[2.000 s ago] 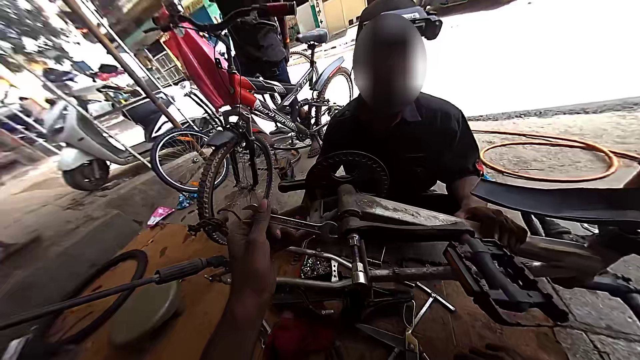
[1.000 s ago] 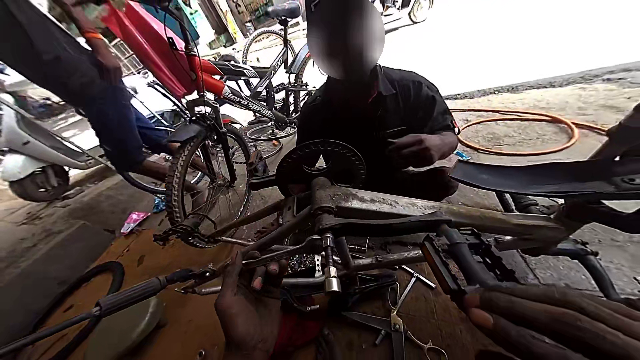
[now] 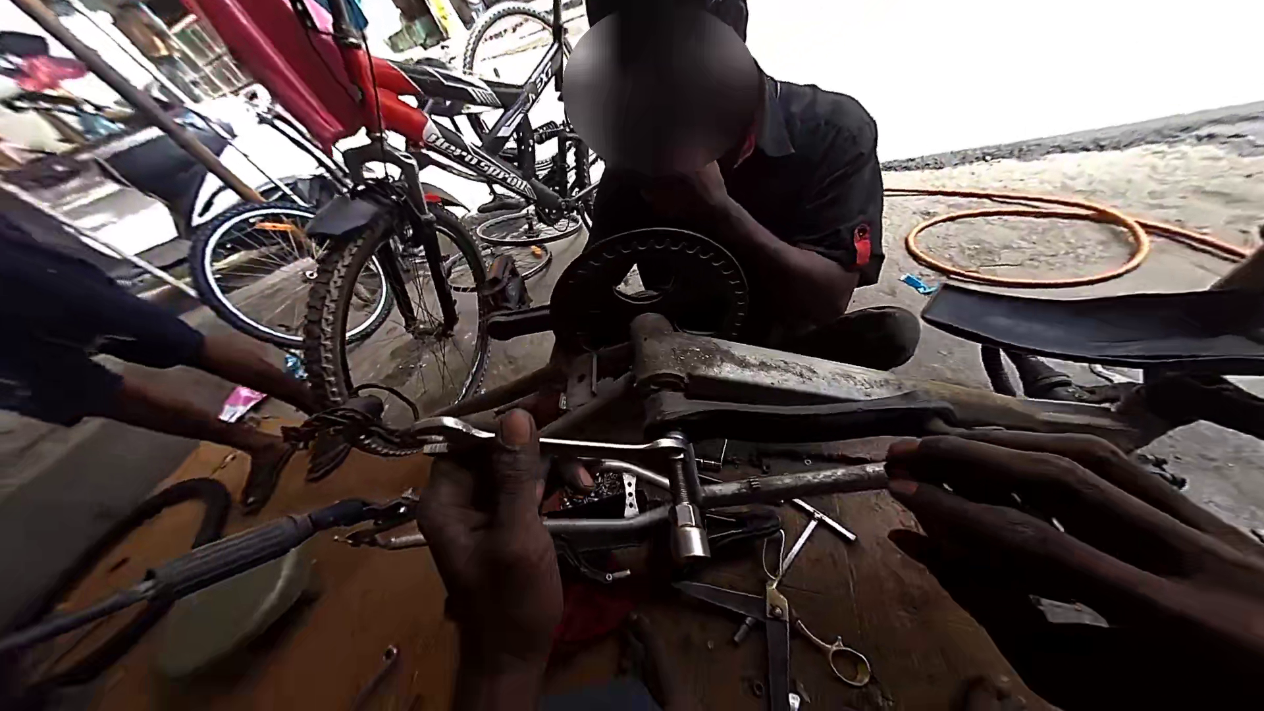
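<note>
My left hand (image 3: 499, 533) grips a combination wrench (image 3: 583, 449), its thumb on top. The wrench's far end sits on a cylindrical metal crank puller or socket (image 3: 688, 513) at the crank of an upturned bicycle frame (image 3: 790, 375). The black crank arm (image 3: 800, 420) lies along the frame. My right hand (image 3: 1066, 523) is spread at the right, its fingertips at the end of a worn metal tube (image 3: 800, 484); whether it grips the tube is unclear. A toothed chainring (image 3: 652, 281) stands behind the frame.
A person in a dark shirt (image 3: 820, 158) sits opposite. Another person's bare legs (image 3: 178, 395) are at left. Scissors (image 3: 777, 602) and a T-handle tool (image 3: 820, 523) lie on the brown board (image 3: 879, 632). Bicycles (image 3: 395, 247) stand behind; an orange hose (image 3: 1027, 281) lies at right.
My left hand has risen from below the frame and now holds the wrench on the metal fitting. My right hand has moved up beside the tube. The person opposite has brought a hand to the face.
</note>
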